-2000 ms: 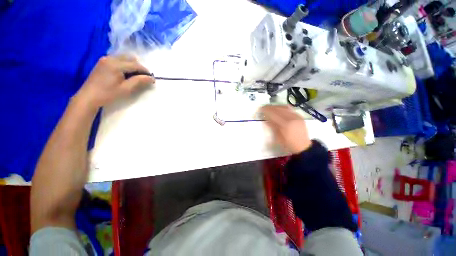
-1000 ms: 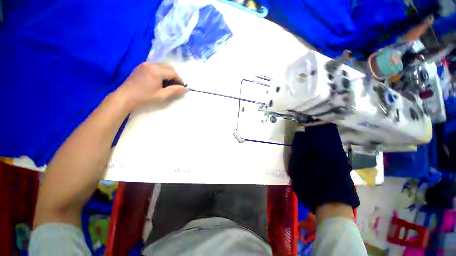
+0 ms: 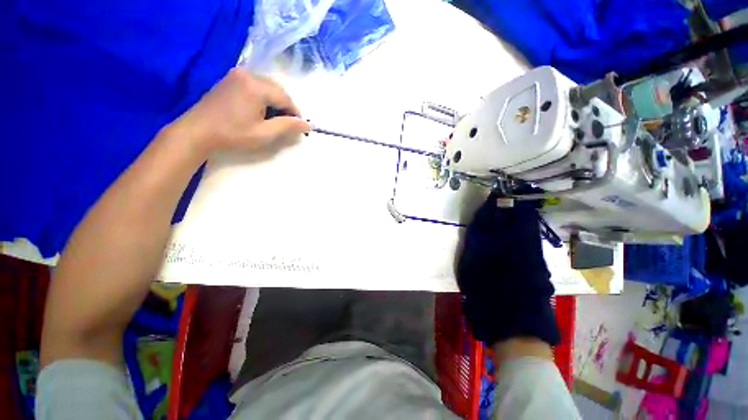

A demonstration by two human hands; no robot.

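My left hand (image 3: pixel 250 113) is closed around the dark grip of a thin rod, which looks like a screwdriver (image 3: pixel 361 138). The rod lies across the white table, its tip at the needle area of the white sewing machine (image 3: pixel 525 123). My right forearm wears a dark sleeve (image 3: pixel 507 271) and reaches under the machine head. My right hand is hidden behind the machine head, so what it holds does not show.
A clear plastic bag with blue pieces (image 3: pixel 353 33) lies behind my left hand. Bright blue cloth (image 3: pixel 90 90) covers the left side. Black scissors (image 3: pixel 549 232) and a dark rectangle (image 3: pixel 592 255) lie by the machine's base. Red baskets (image 3: pixel 458 353) stand under the table (image 3: pixel 328 238).
My right hand has gone from the table in front of the machine to under its head, out of sight. My left hand still holds the rod toward the needle area. The camera view has shifted.
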